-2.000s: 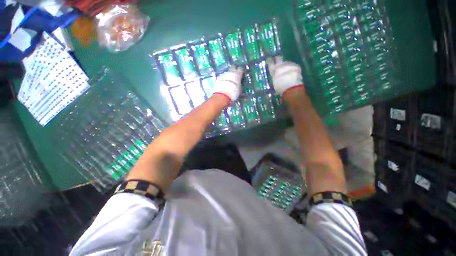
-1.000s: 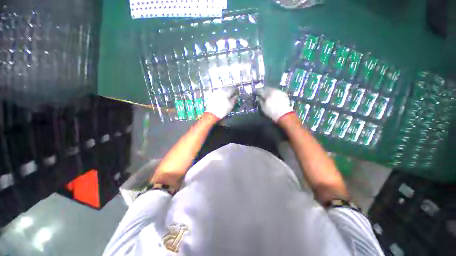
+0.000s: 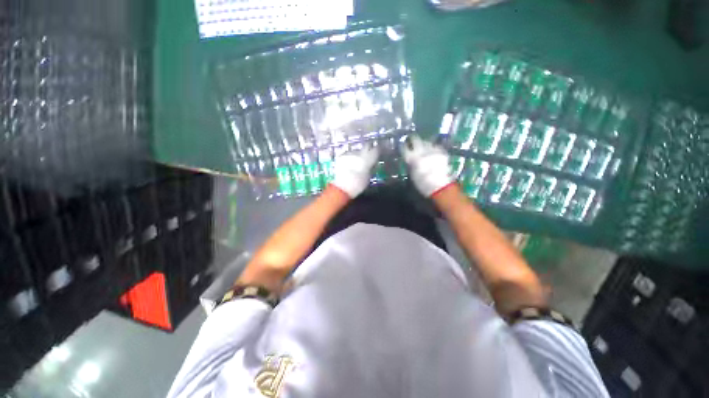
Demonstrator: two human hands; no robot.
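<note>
A clear blister tray (image 3: 311,101) lies in front of me, mostly without boards. Several green circuit boards (image 3: 303,178) sit in its near row at the left. My left hand (image 3: 356,168), in a white glove with a red cuff, is over the tray's near row, beside the boards. My right hand (image 3: 427,163), gloved the same, is at the tray's near right corner, between it and a filled tray (image 3: 536,140). Both hands' fingers point forward with a gap between them. The fingertips are blurred, and I cannot tell if either hand holds a board.
White printed paper (image 3: 272,15) lies behind the tray. A denser filled tray stack (image 3: 665,186) is at the far right and a tall empty tray stack (image 3: 70,101) at the left. Black crates (image 3: 101,241) stand low at left, with a red-orange piece (image 3: 149,301), and more crates at lower right.
Since two seconds ago, the view and both hands have moved from the filled tray to the mostly empty tray on its left. Over the last second the hands moved only slightly.
</note>
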